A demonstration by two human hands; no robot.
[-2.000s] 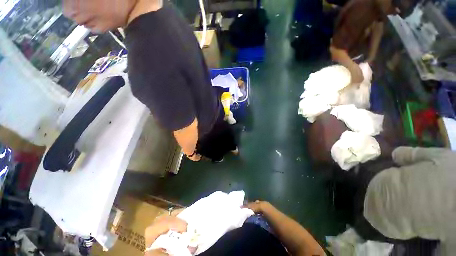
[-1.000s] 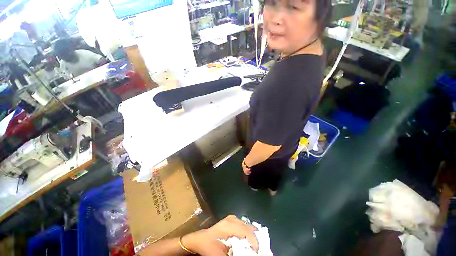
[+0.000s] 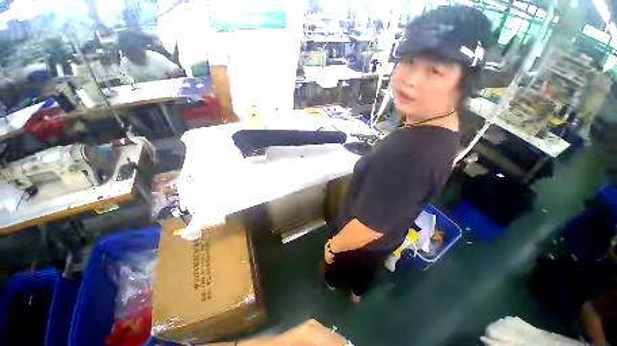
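Note:
My left hand (image 3: 312, 334) shows at the bottom edge, cut off by it. A small white bit touches its fingertips at the edge, too little to tell what is held. My right hand is out of the picture. A brown cardboard carton (image 3: 203, 280) with printed marks stands in front at lower left. Behind it is a white-topped table (image 3: 223, 172) with a long black padded form (image 3: 291, 138) on it. White garment pieces (image 3: 524, 334) show at the lower right edge.
A person in a dark top (image 3: 406, 179) and cap stands beside the table. A blue basket (image 3: 446, 253) is behind them on the green floor. Blue crates (image 3: 95, 277) stand left of the carton. A sewing machine (image 3: 61, 165) is at left. Dark heaps (image 3: 497, 196) lie at right.
The view has turned up and to the right. My left hand and the white cloth by it have sunk to the bottom edge. My right arm, seen earlier, is out of view.

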